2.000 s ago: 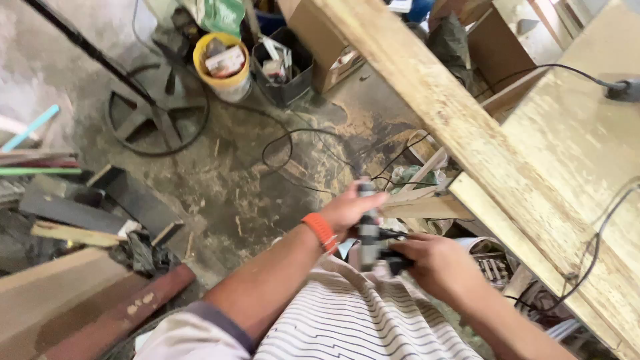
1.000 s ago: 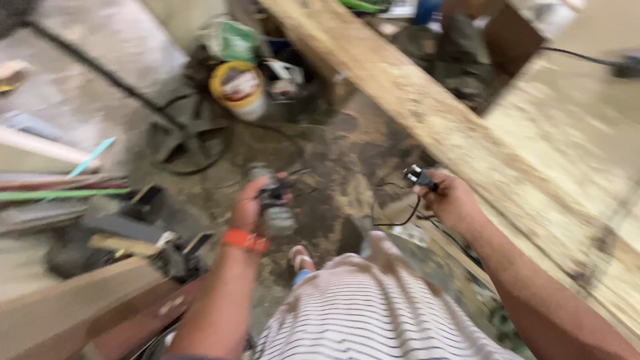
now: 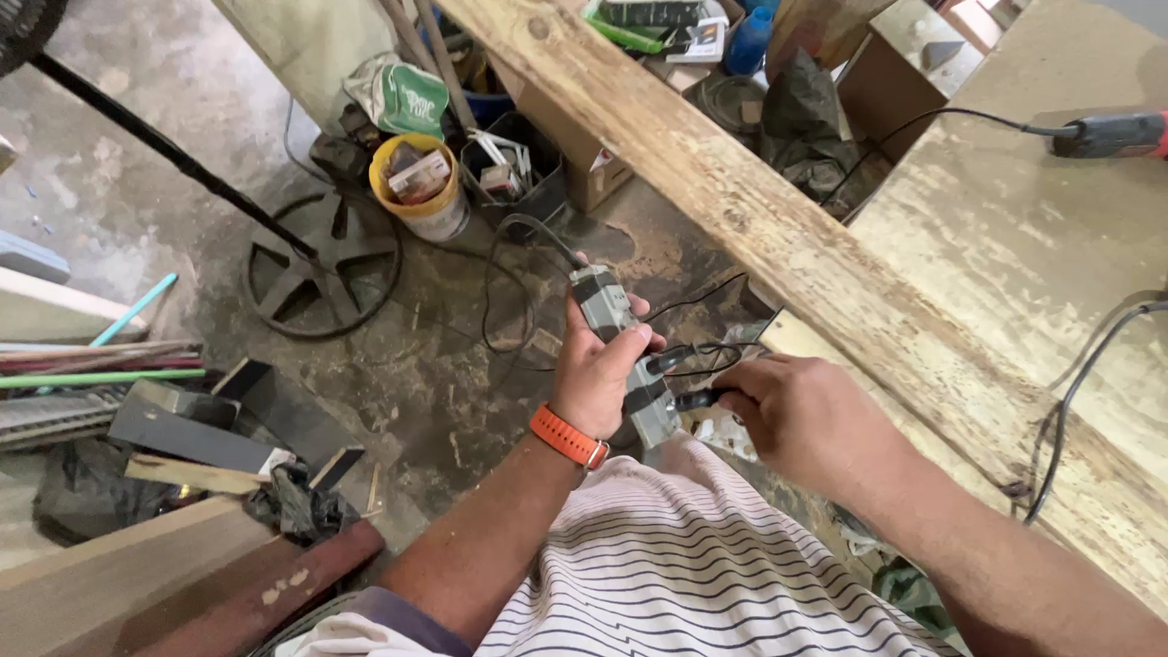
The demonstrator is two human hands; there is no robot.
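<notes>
My left hand (image 3: 598, 365), with an orange watch band at the wrist, grips a grey and black power strip (image 3: 606, 306) in front of my striped shirt. A black cable leaves the strip's far end. One black plug (image 3: 671, 359) sits at the strip's side near my fingers. My right hand (image 3: 803, 420) pinches another black plug (image 3: 701, 399) against the strip's near end; whether its pins are fully in cannot be told.
A long wooden plank (image 3: 785, 219) crosses diagonally on the right, beside a wooden board (image 3: 1022, 201) bearing a red and black power tool (image 3: 1118, 135). Ahead stand a yellow-rimmed bucket (image 3: 424, 210) and a round metal stand base (image 3: 319, 265). Wood offcuts (image 3: 182, 438) lie left.
One second ago my hands were apart, the strip in the left and a plug in the right. Now they are close together, with the plug at the strip.
</notes>
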